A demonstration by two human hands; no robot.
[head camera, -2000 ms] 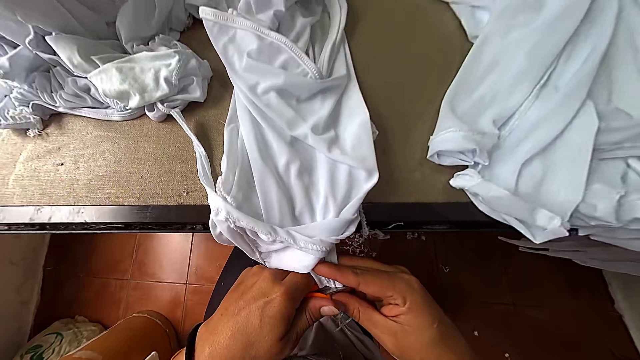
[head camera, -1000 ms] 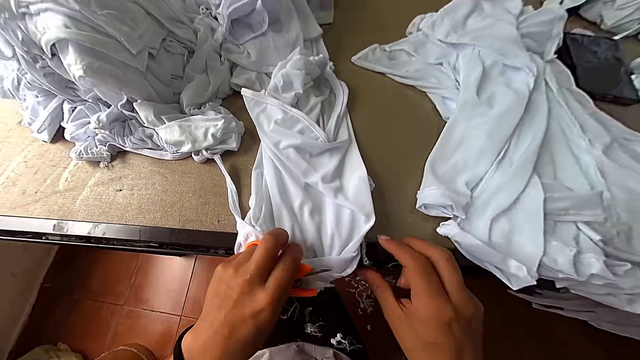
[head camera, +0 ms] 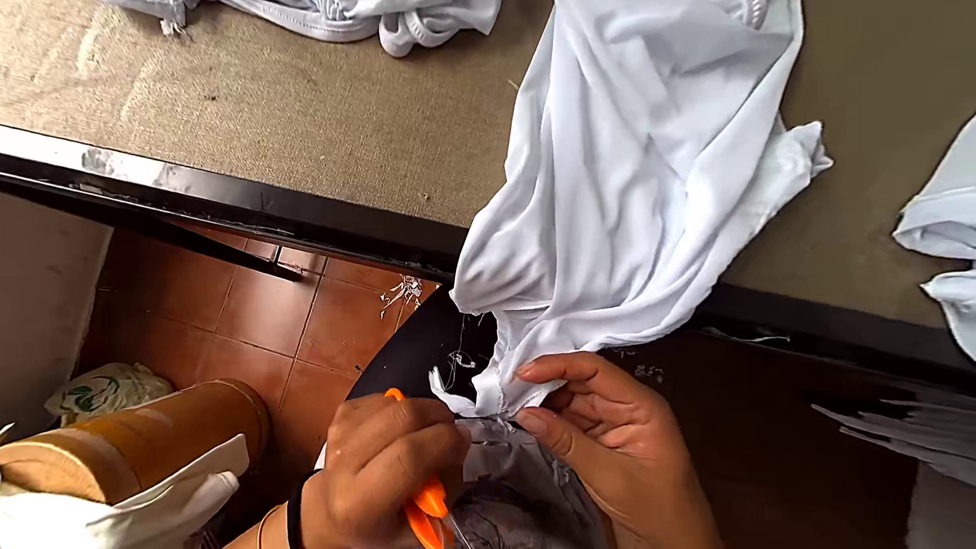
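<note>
A white stretchy garment (head camera: 633, 175) hangs over the table's front edge, its lower end drawn down to my hands. My right hand (head camera: 610, 442) pinches the garment's seamed edge between thumb and forefinger. Just to its left, my left hand (head camera: 396, 457) is curled around small scissors with orange handles (head camera: 429, 503). The handles stick out below the fist and a bit of the metal blades shows, pointing down and away from the cloth. A narrow strip of the white fabric lies between the two hands, and whether the left fingers also touch it is hidden.
More white garments lie at the table's back left (head camera: 328, 19) and right edge (head camera: 945, 221). The table's dark front edge (head camera: 305, 221) crosses the view. Thread scraps (head camera: 404, 292) lie below it. At lower left are a brown cylinder (head camera: 168, 435), a plastic bag (head camera: 110, 389) and white cloth.
The right hand, apart from the cloth one second ago, now pinches its edge. The scissors, earlier at the cloth's lower edge, now point down from the left hand. The view has shifted.
</note>
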